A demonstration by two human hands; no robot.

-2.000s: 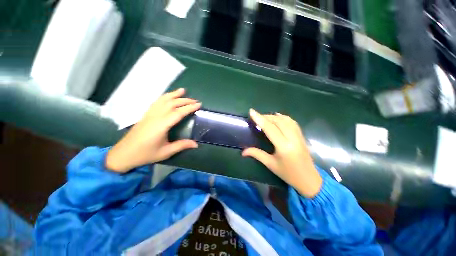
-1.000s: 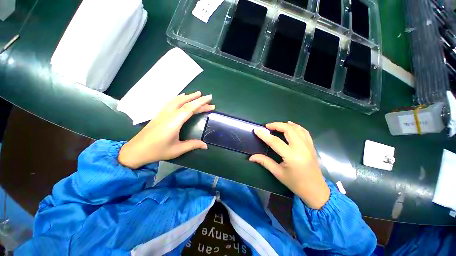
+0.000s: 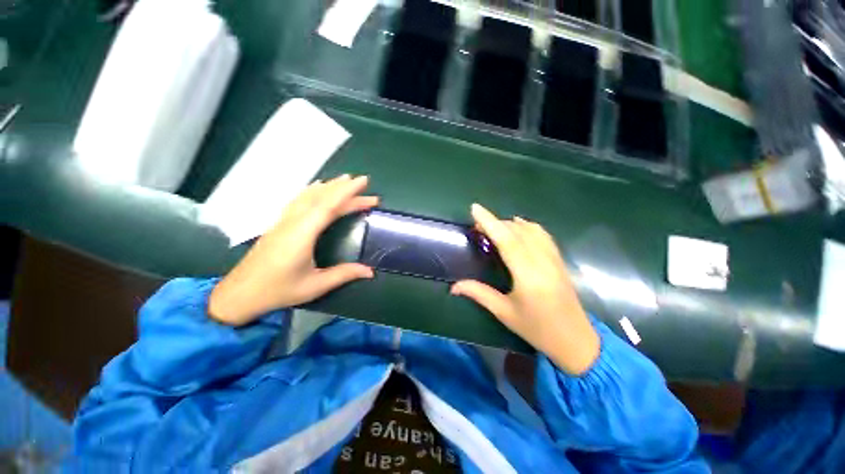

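Note:
A glossy black phone screen (image 3: 412, 248) lies flat on the dark-green bench, with a bright light streak along its far edge. My left hand (image 3: 298, 243) is at its left end, thumb at the near corner and fingers at the far corner. My right hand (image 3: 526, 278) is at its right end, thumb at the near edge and fingers at the far corner, partly covering that end. The two hands hold the screen between them.
A clear blister tray (image 3: 519, 139) with black screens lies beyond. White stack (image 3: 153, 93) and single white sheet (image 3: 278, 167) lie left. White card (image 3: 698, 262), yellow-banded pale item (image 3: 762, 190), stacked trays (image 3: 778, 83) and white paper (image 3: 831, 296) are right.
The view has shifted, so the bench things appear displaced. My right fingers have moved from the screen's face to its far right corner. The screen stays between my hands.

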